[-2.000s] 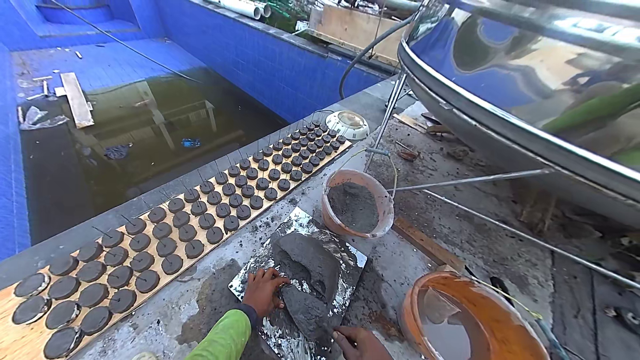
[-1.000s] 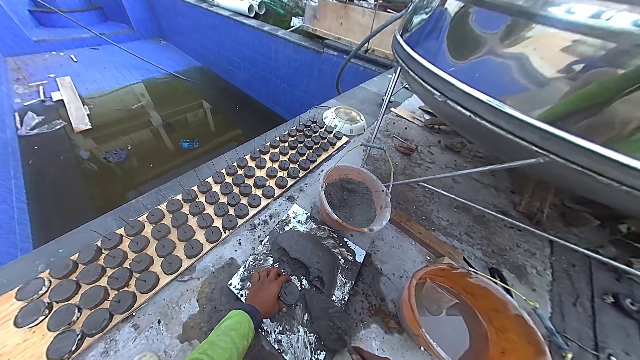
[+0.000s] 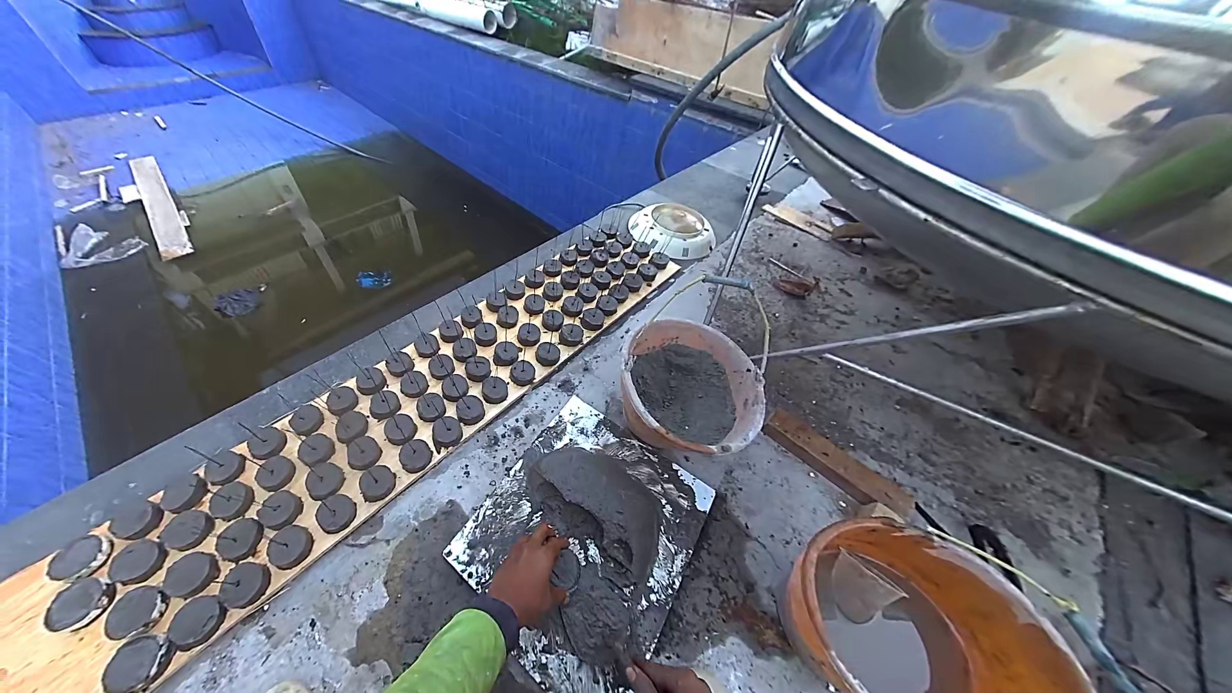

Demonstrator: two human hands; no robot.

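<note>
My left hand rests at the near left of a mortar-smeared square board, its fingers around a small round mould filled with grey mortar. At the bottom edge, my right hand grips what looks like a trowel; its blade is mostly hidden under wet mortar, close beside the mould. A curved mound of mortar lies on the board. To the left, rows of round mortar discs, many with thin wires standing up from them, sit on a long plywood strip.
A bucket of grey powdery material stands beyond the board; an orange tub of cloudy water is at right. A wood strip lies between. A round lamp fitting, a blue-tiled pool and a large shiny metal vessel on rods lie beyond.
My right hand, mostly below the view's edge one second ago, shows more now at the board's near edge. My left hand has stayed near the same part of the board, around the mould.
</note>
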